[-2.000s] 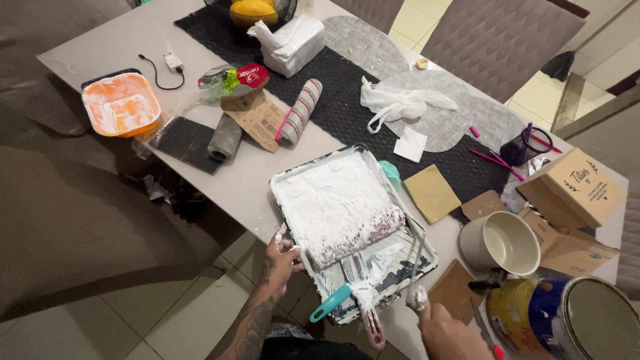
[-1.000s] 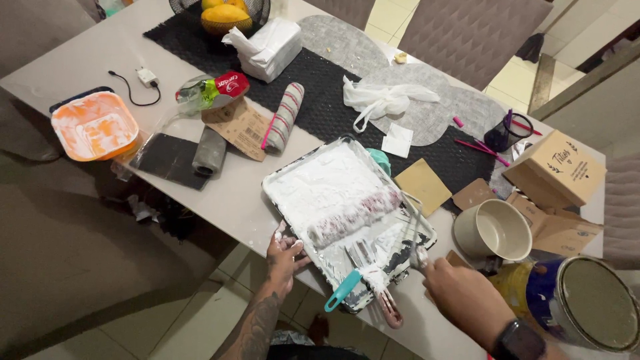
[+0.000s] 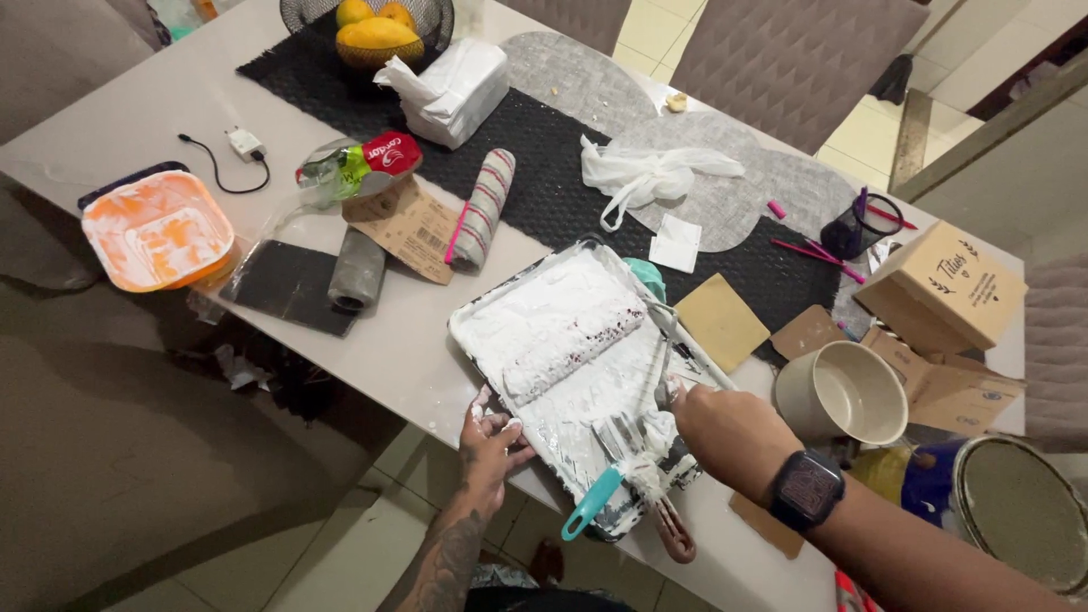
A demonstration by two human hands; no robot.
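Note:
A paint tray point(image 3: 476, 340) coated in thick white paint lies at the table's near edge. My left hand point(image 3: 491, 442) touches its left rim with paint-smeared fingers. My right hand point(image 3: 722, 425), below a black smartwatch, is closed around the paint roller's handle, mostly hidden by the fingers. The paint-covered roller point(image 3: 578, 348) lies across the tray, its wire frame running down the right side. In the tray's lower end rest a spatula with a turquoise handle point(image 3: 593, 503) and a paint-caked tool with a brown handle point(image 3: 673, 531).
Right of the tray stand a beige pot point(image 3: 841, 393), a large paint can point(image 3: 1020, 501) and a cardboard box point(image 3: 943, 289). A striped roller cover point(image 3: 484, 208), a grey foam roller point(image 3: 357, 270) and an orange paint-smeared container point(image 3: 157, 229) lie to the left. A sanding sheet point(image 3: 722, 321) adjoins the tray.
The roller has moved up the tray, away from the tools at its lower end. My right hand has moved forward and left with it, nearer the tray's rim.

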